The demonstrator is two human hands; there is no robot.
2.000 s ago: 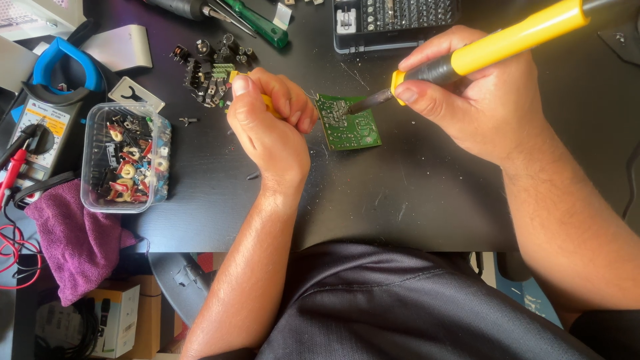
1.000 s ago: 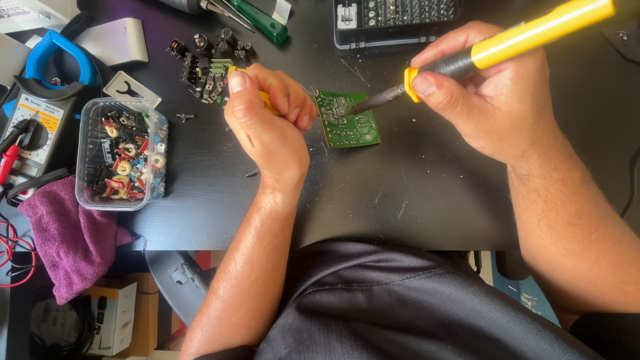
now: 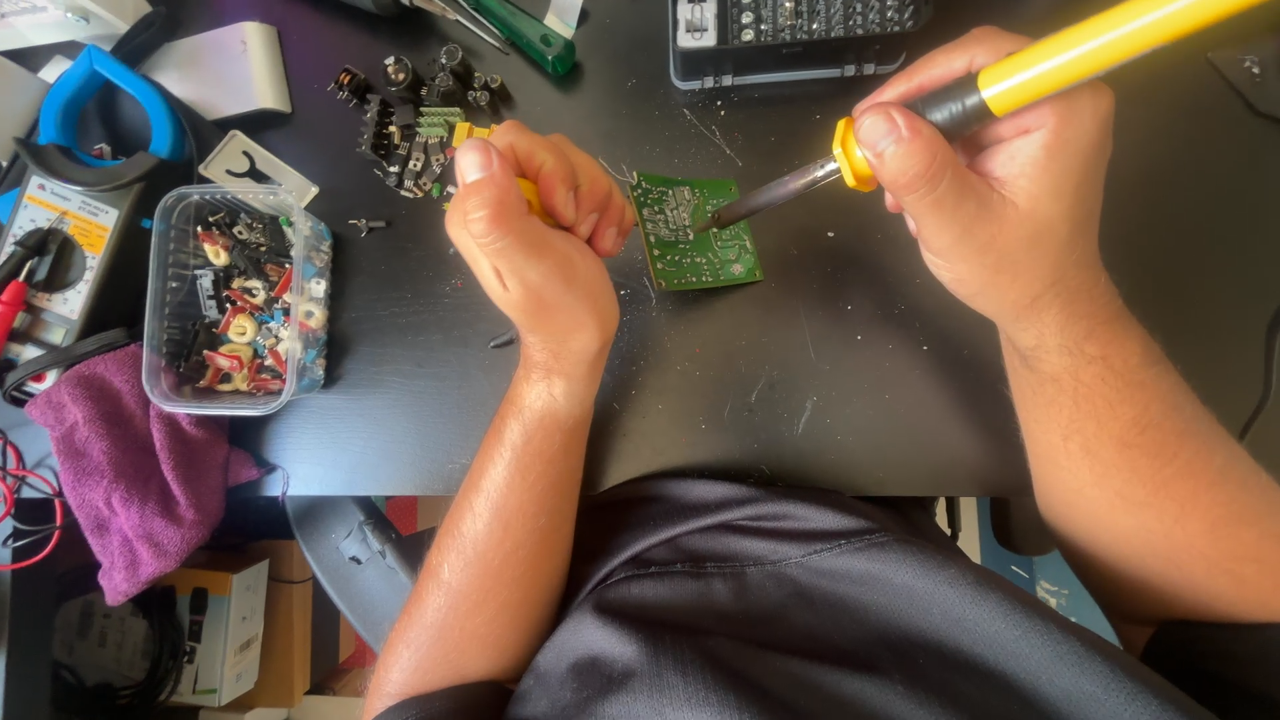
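My right hand [image 3: 985,175] grips a soldering iron [image 3: 1050,70] with a yellow and black handle. The iron's dark tip meets or hovers just over the solder side of a green circuit board [image 3: 700,235]; contact cannot be told. At the board's left edge, my left hand [image 3: 545,210] is closed around a yellow-handled tool [image 3: 532,200], whose working end is mostly hidden by the fingers. Loose electronic components [image 3: 420,125] lie in a group beyond the left hand.
A clear plastic tub [image 3: 220,405] of salvaged components stands at left, beside a purple cloth [image 3: 145,470] and a clamp meter [image 3: 65,240]. A bit set case [image 3: 790,70] and a green-handled tool [image 3: 530,35] lie at the back. A small component [image 3: 368,227] sits right of the tub.
The iron's tip has shifted slightly over the board, and my right hand has moved a little to the right. My left hand and the board have stayed almost in place.
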